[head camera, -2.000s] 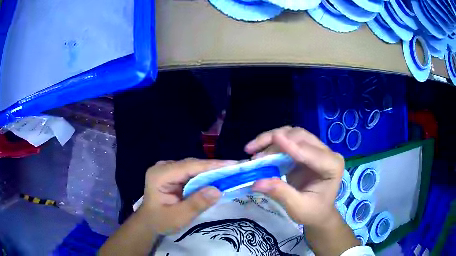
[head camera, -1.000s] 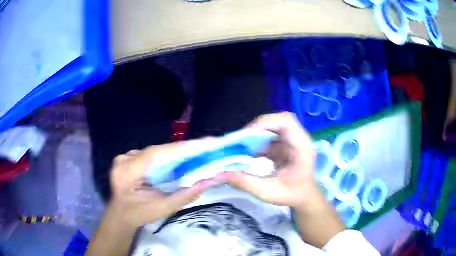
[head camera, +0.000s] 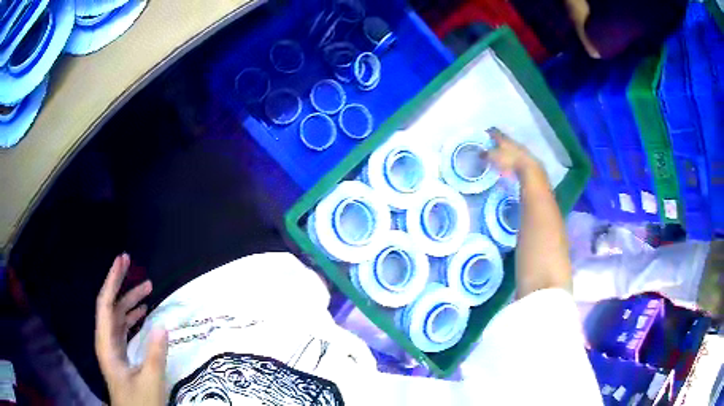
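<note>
The green-rimmed tray (head camera: 548, 103) lies tilted at centre right and holds several assembled flanged rings (head camera: 394, 270) in stacks. My right hand (head camera: 506, 155) is over the tray, its fingers at the right edge of a flanged ring (head camera: 470, 162) in the upper part of the group. That ring lies flat among the others; the fingertips partly cover its rim. My left hand (head camera: 127, 341) is at the lower left, above the lap, empty with its fingers apart.
A blue bin (head camera: 290, 155) with loose narrow rings (head camera: 327, 97) adjoins the tray. Flat rings (head camera: 32, 47) overlap on the tan bench (head camera: 151, 59) at upper left. Blue and green crates (head camera: 657, 151) stand at far right. Part of another person's arm (head camera: 582, 28) shows at the top.
The view has swung right. My hands have separated; the ring piece is no longer between them. My right hand has moved over the green-rimmed tray, and my left hand is open.
</note>
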